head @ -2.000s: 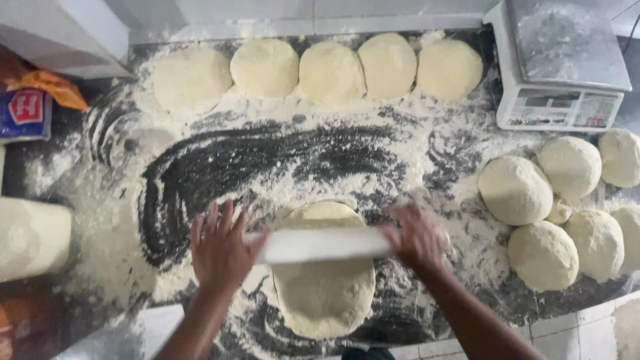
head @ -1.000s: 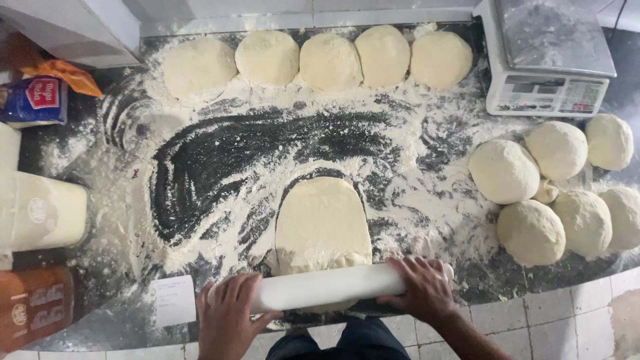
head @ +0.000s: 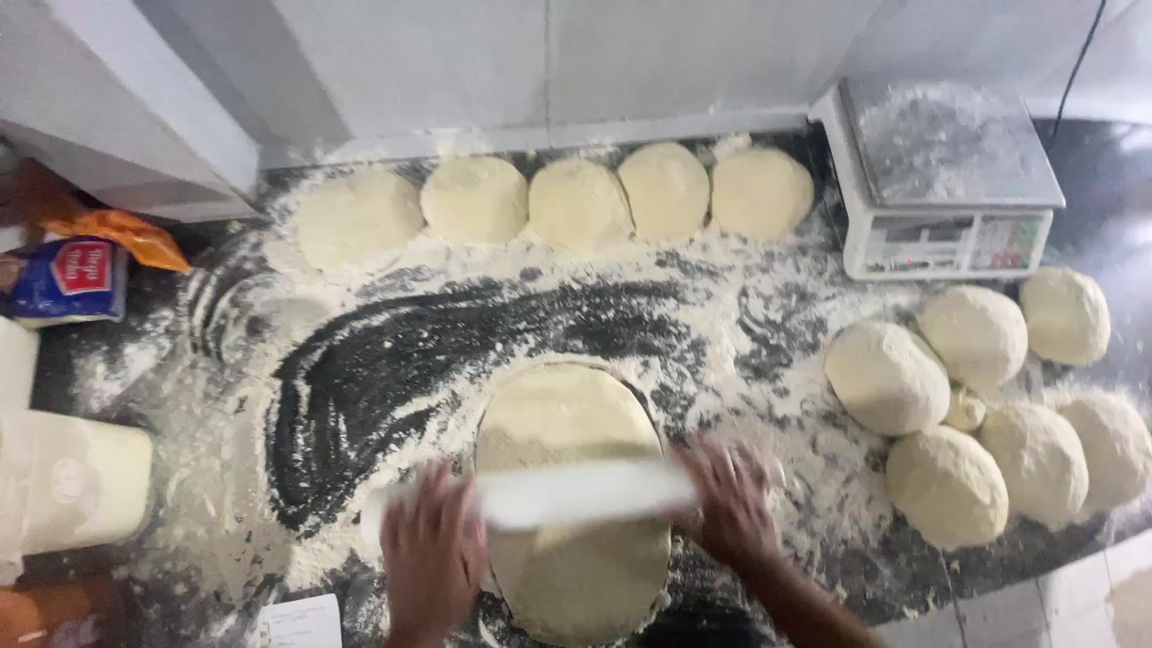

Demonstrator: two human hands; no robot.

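A white rolling pin [head: 585, 493], blurred by motion, lies across the middle of a flattened oval of dough [head: 576, 580] on a floured dark counter. My left hand [head: 434, 540] rests over the pin's left end and my right hand [head: 727, 495] over its right end, both with palms down. White flour [head: 621, 261] is spread in streaks around the dough. Behind it, against the wall, sits a row of several round dough pieces [head: 579, 205]. Several dough balls [head: 945, 486] stand at the right, with a small dough scrap [head: 965, 409] among them.
A flour-dusted digital scale [head: 954, 180] stands at the back right. At the left are a blue packet [head: 67, 279], an orange wrapper [head: 135, 236], a pale plastic container [head: 85, 481] and an orange-brown package [head: 58, 616]. A paper with writing [head: 301, 623] lies near the front edge.
From the dough's near edge one second ago, both hands and the rolling pin have moved away from my body to its middle. The dough now looks longer.
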